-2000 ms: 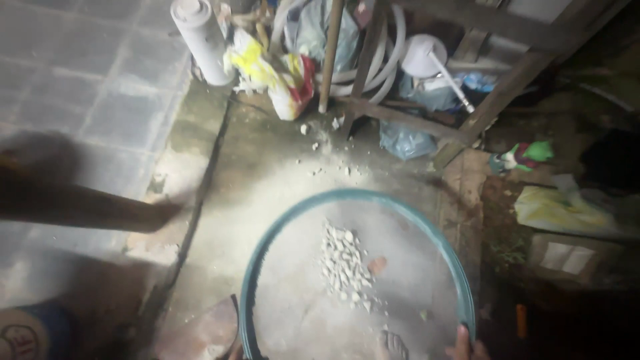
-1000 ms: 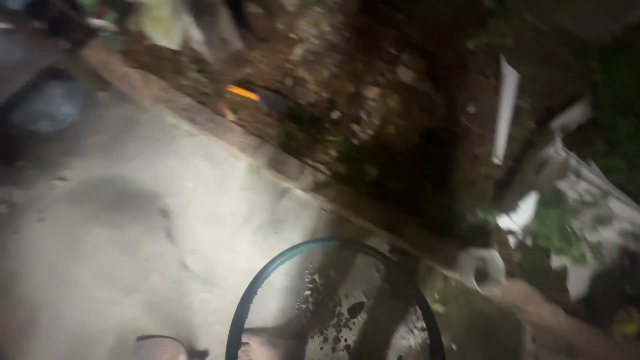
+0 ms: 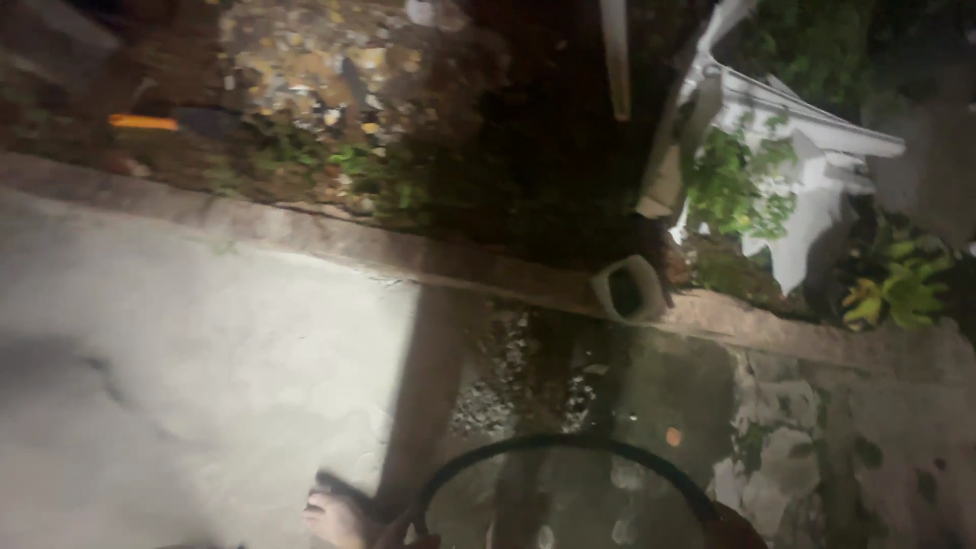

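Note:
A round sieve with a dark rim [image 3: 572, 441] is at the bottom, only its far part in view. My left hand [image 3: 408, 534] grips the rim at its left side and my right hand [image 3: 728, 530] grips it at the right; both are dim and partly cut off by the lower edge. Small pale stones [image 3: 488, 404] lie on the shaded, wet-looking concrete just beyond the rim. Through the sieve's mesh a few blurred bright spots show; whether stones lie in it I cannot tell. My bare foot [image 3: 335, 518] stands left of the sieve.
A low curb [image 3: 366, 242] crosses the view, with a short white pipe end [image 3: 630, 290] on it. Behind are rubble [image 3: 335, 69], an orange-handled object [image 3: 143, 122], a pale bar [image 3: 616, 61], broken white pieces [image 3: 816, 175] and green plants [image 3: 732, 183].
My view has swung from the paving and stored items to the curb. The stones showed within the rim before; now stones lie on the ground beyond it.

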